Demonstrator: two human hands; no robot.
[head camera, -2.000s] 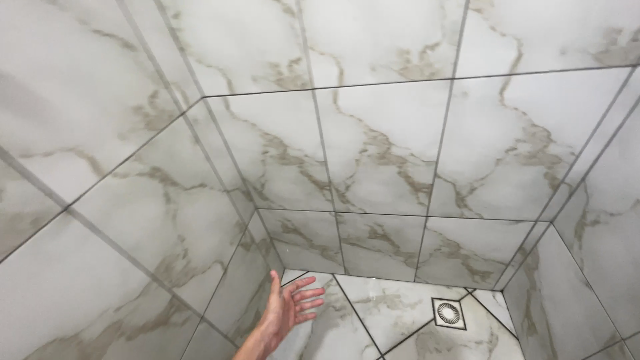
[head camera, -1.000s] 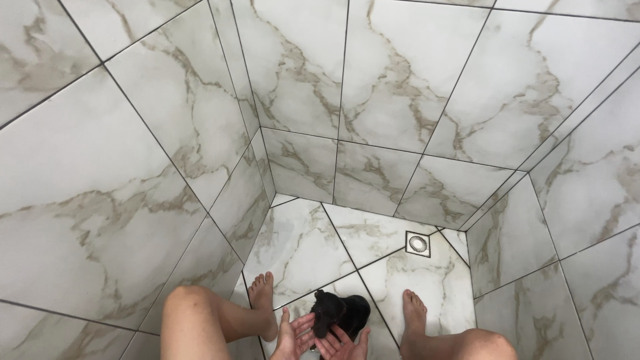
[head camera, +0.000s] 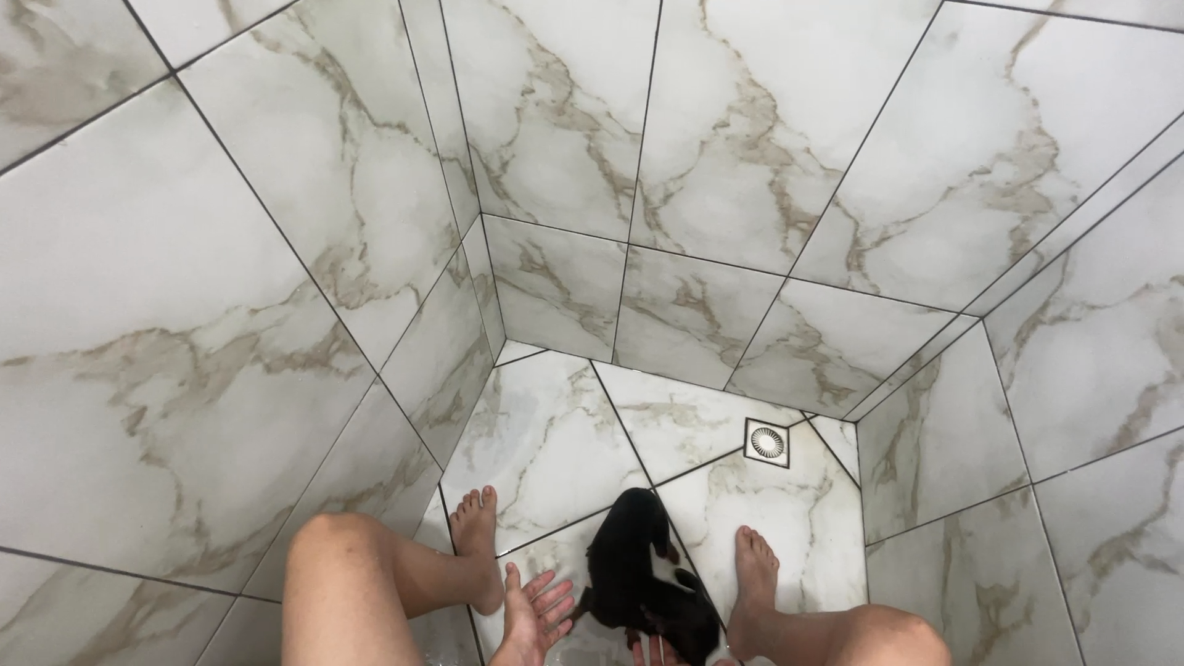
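Note:
A small black puppy (head camera: 629, 564) with some white on it is on the marble-look tiled floor between my bare feet, its body curved. My left hand (head camera: 536, 615) is just left of the puppy, palm up with the fingers spread, and holds nothing. Of my right hand (head camera: 657, 653) only some fingers show at the bottom edge, against the puppy's lower end; the rest is hidden or out of view, so its grip cannot be told.
My bent knees and bare feet (head camera: 757, 583) flank the puppy. A square metal floor drain (head camera: 767, 442) lies near the far right corner. Marble-look tiled walls (head camera: 555, 287) with dark grout enclose the floor on the left, ahead and on the right.
One second ago both hands were together at the puppy; now my left hand is apart from it, to the left. The puppy's body is turned differently. Two seconds ago the view showed only one hand.

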